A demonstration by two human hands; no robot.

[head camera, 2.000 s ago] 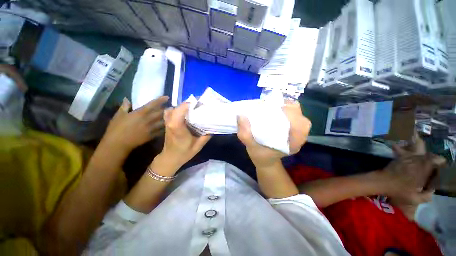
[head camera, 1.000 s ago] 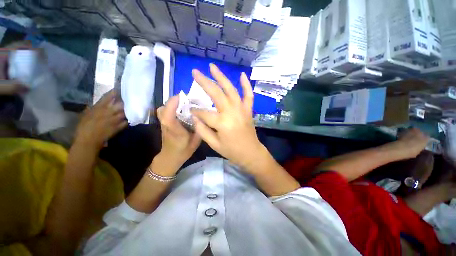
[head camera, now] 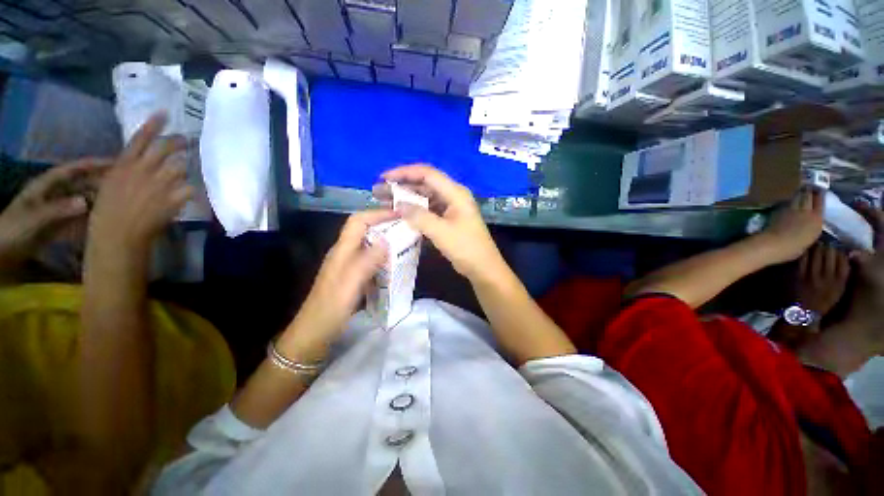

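Observation:
A slim white retail carton [head camera: 398, 276] with small dark print is held upright above my lap, its mouth towards the bench. My left hand [head camera: 351, 260] grips its left side near the upper end. My right hand [head camera: 441, 218] has its fingers at the top flap [head camera: 409, 198], thumb against the carton. What is inside the carton is hidden. A white pouch [head camera: 236, 155] and a narrow white carton [head camera: 291, 126] lie left of the blue mat [head camera: 383, 136].
A leaflet stack [head camera: 528, 82] lies right of the mat. Cartons [head camera: 388, 48] are stacked behind it and more stand at right [head camera: 669, 58]. A larger open box [head camera: 690, 167] lies on the bench. Workers in yellow [head camera: 116, 378] and red [head camera: 717, 387] sit close on both sides.
The white paper bundle is gone from my hands; a slim carton shows between them. My right hand has closed in from its spread position. A neighbour has brought a hand onto another white pouch at left.

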